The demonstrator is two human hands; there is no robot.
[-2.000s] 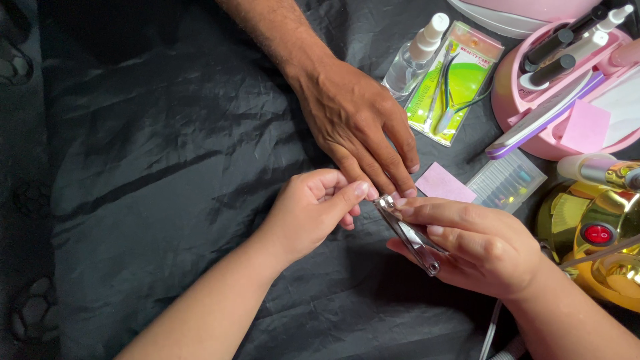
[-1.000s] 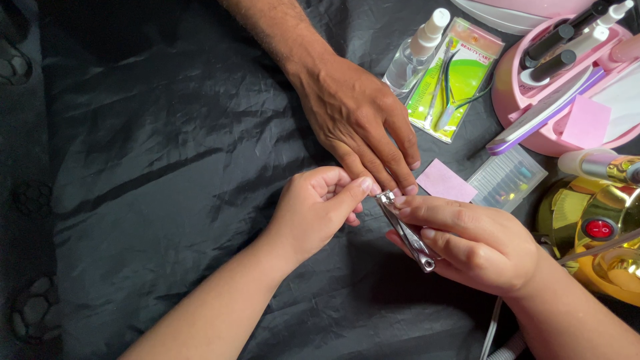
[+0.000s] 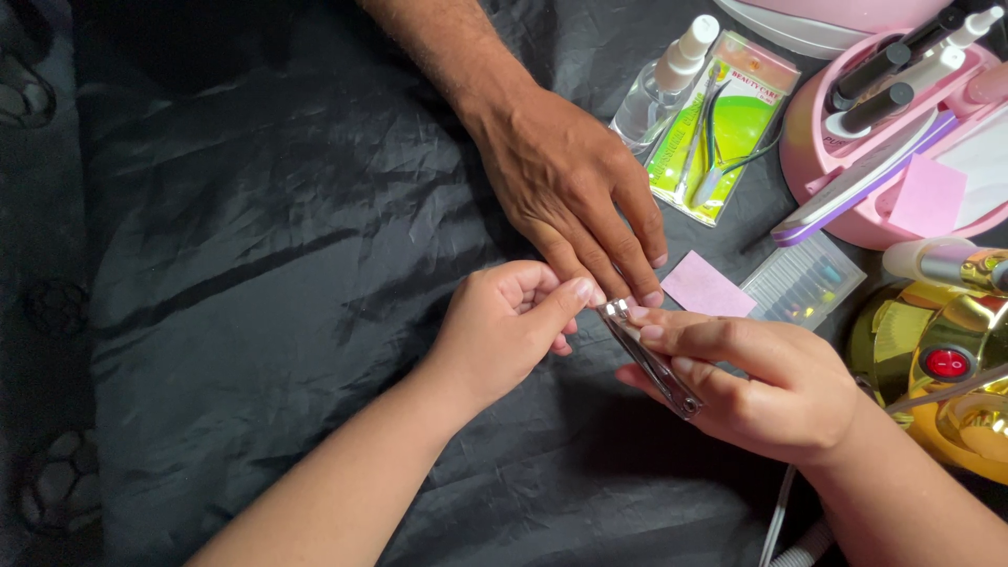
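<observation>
Another person's hand (image 3: 571, 177) lies palm down on a black cloth (image 3: 260, 260), its fingers pointing toward me. My left hand (image 3: 512, 327) pinches the tip of that hand's little finger between thumb and fingers. In my right hand (image 3: 748, 370) is a metal nail clipper (image 3: 650, 362), gripped by its sides, with its jaw end at the fingertip that my left hand holds. Whether the jaws touch the nail cannot be made out. The far side of the clipper is partly hidden by my right fingers.
Right of the hands lie a pink buffer pad (image 3: 707, 285) and a clear plastic case (image 3: 811, 283). Beyond stand a spray bottle (image 3: 654, 94), packaged cuticle nippers (image 3: 720, 142) and a pink organizer (image 3: 803, 157) with bottles and files. A gold device (image 3: 890, 339) with a red switch sits at the right.
The rear end of the nail clipper has swung slightly since the earliest frame, along with my right fingers. My left hand and the other person's hand have stayed nearly still.
</observation>
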